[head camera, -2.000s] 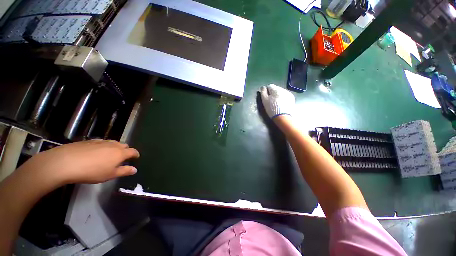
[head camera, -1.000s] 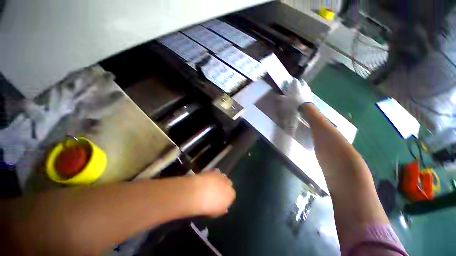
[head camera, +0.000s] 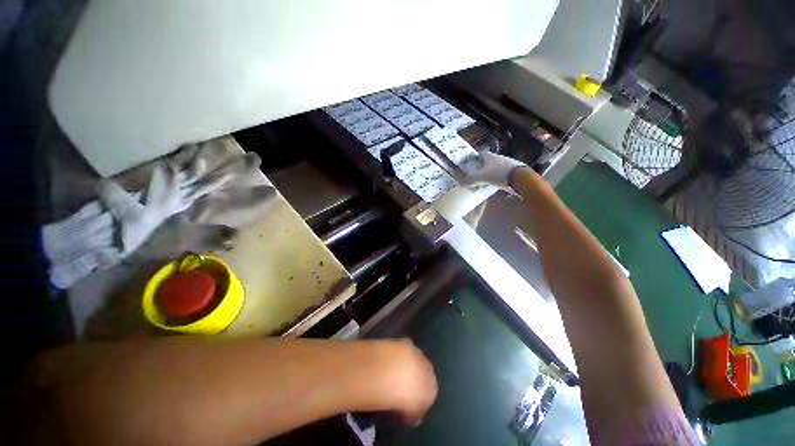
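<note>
Printed white circuit board panels lie in rows on the dark infeed bed under the large pale cover. My right hand, in a white knit glove, is at the near end of a middle panel, its fingers on that end; the exact grip is partly hidden. My left hand is bare, low over the bench's left edge, with fingers bent down and mostly hidden; nothing shows in it. A small metal edge block sits at the bed corner.
The framed window panel lies below my right forearm. At left, an emergency stop button and spare gloves are on the tan ledge. Shiny rollers lie beside the bed. An orange-red device and wire-guarded fans are at right.
The view has turned from the bench to the infeed. My right hand has carried a panel from above the framed panel down to the rows. My left hand stays low near the bench edge.
</note>
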